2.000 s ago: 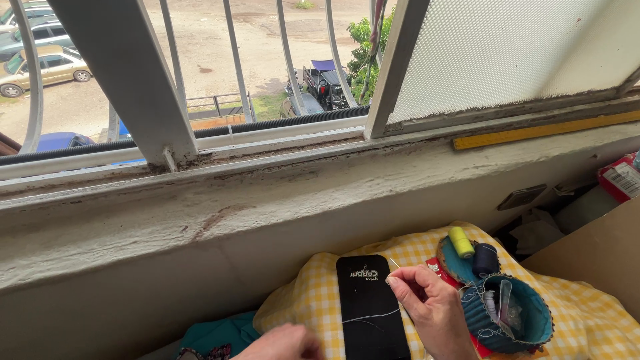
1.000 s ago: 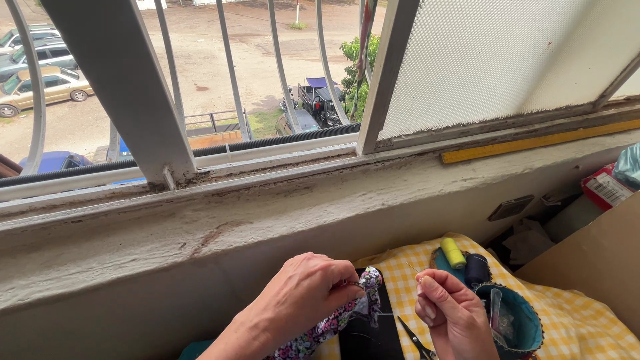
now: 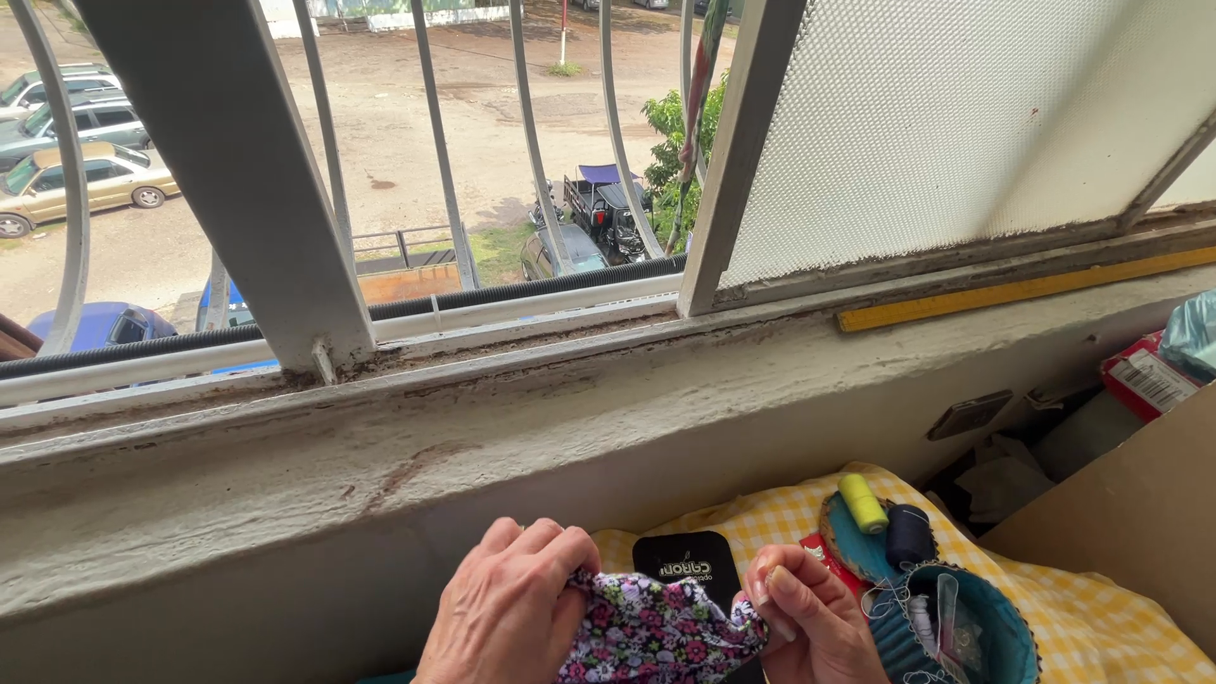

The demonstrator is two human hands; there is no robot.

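My left hand (image 3: 518,603) grips one edge of a floral-print fabric (image 3: 655,627) between thumb and fingers. At the fabric's right corner, my right hand (image 3: 807,608) has its thumb and fingertips pinched together on the cloth; whether a needle is between them cannot be told. Behind the fabric lies a black case (image 3: 686,556) with lettering, partly covered. To the right stands a teal fabric-lined sewing basket (image 3: 997,617) holding loose white thread and clear plastic items. A yellow-green thread spool (image 3: 862,503) and a dark navy thread spool (image 3: 909,537) rest by its lid (image 3: 845,541).
A yellow checked cloth (image 3: 1092,608) lies under the sewing things. Beyond are a concrete windowsill (image 3: 570,399), a barred window and a yellow strip (image 3: 1026,290). At right stand a cardboard panel (image 3: 1121,513) and a red box (image 3: 1149,375).
The floral fabric has come up between my hands, over the black case. Two seconds ago my right hand held a thread above the case. Scissors seen one second ago no longer show.
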